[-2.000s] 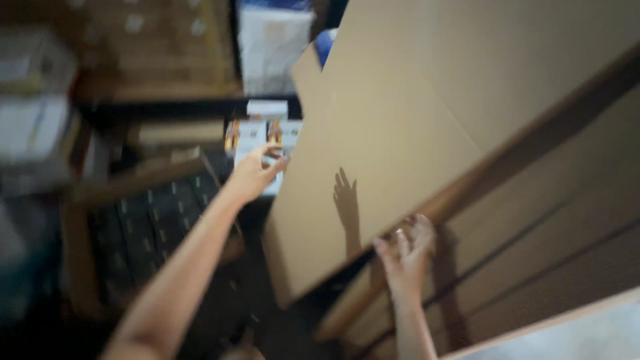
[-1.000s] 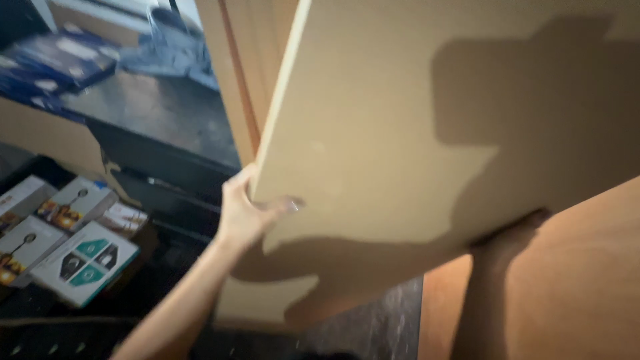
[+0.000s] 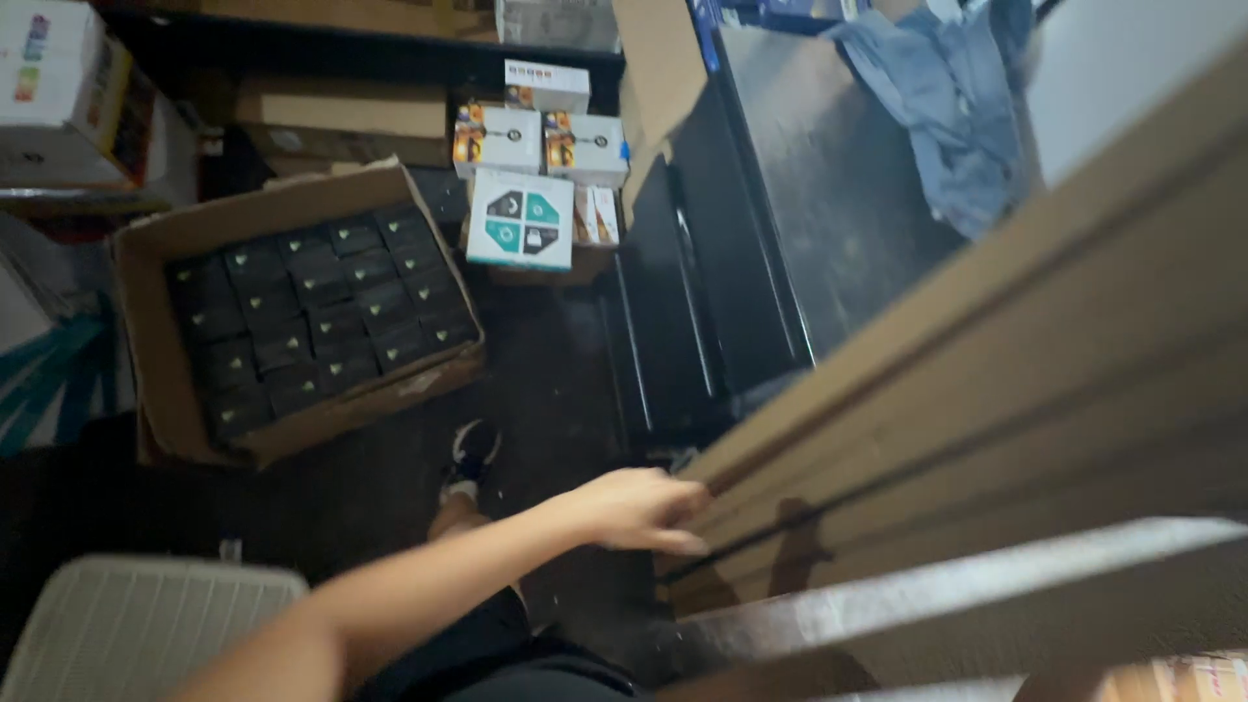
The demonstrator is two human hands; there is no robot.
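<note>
My left hand (image 3: pixel 648 509) reaches in from the lower left, its fingers partly curled at the near edges of several large flat brown boards (image 3: pixel 936 419), perhaps cardboard. Whether the fingers grip an edge or only touch it cannot be told. The boards stand side by side and run diagonally to the upper right. A pale strip (image 3: pixel 975 570) crosses in front of them, blurred. My right hand cannot be made out; a small skin-toned patch shows at the bottom edge on the right.
An open carton (image 3: pixel 439 370) of small black boxes stands on the dark floor, left. Small product boxes (image 3: pixel 519 220) are stacked near a black cabinet (image 3: pixel 829 185) with blue cloth (image 3: pixel 960 107) on top. A ribbed light plastic surface (image 3: pixel 166 624) is lower left; a shoe (image 3: pixel 476 446) is on the floor.
The broad brown panel that my left hand held at its edge one second ago no longer fills the view. My left hand is now at the boards' near edges. The view has swung considerably.
</note>
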